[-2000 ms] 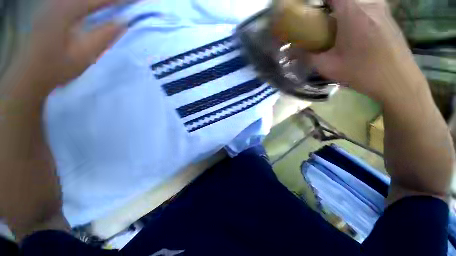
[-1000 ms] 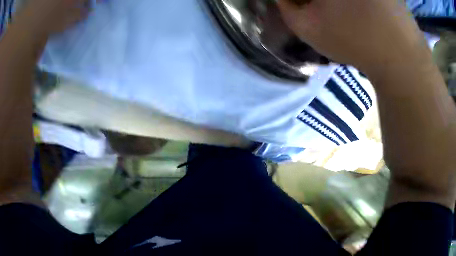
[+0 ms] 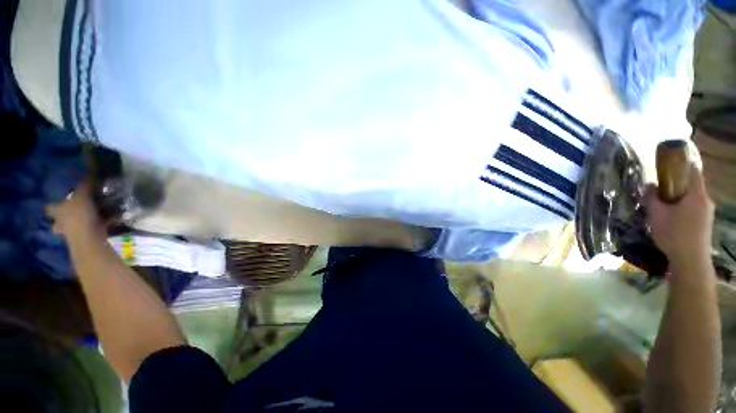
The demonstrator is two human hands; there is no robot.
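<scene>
A light-blue garment [image 3: 307, 105] lies spread over the cream padded board [image 3: 242, 211], with dark striped bands at its left end and right part. My right hand [image 3: 682, 222] is closed around the wooden handle of the silver steam iron [image 3: 611, 193]. The iron is at the garment's right end, beside the striped bands. My left hand [image 3: 79, 211] is low at the board's left front edge, against a dark, blurred object [image 3: 121, 187]. Whether my left hand grips it cannot be told.
A brown slatted round thing [image 3: 270, 262] and white stacked pieces [image 3: 181, 255] are below the board's front edge. Metal stand legs [image 3: 242, 327] and a yellowish box [image 3: 575, 385] are on the greenish floor. Crumpled blue cloth [image 3: 646, 48] lies at the upper right. Dark blue cloth [image 3: 32, 193] is at far left.
The iron has moved right, from the garment's middle to the striped bands at its right end. My left hand has moved from the garment's upper left down to the board's left front edge.
</scene>
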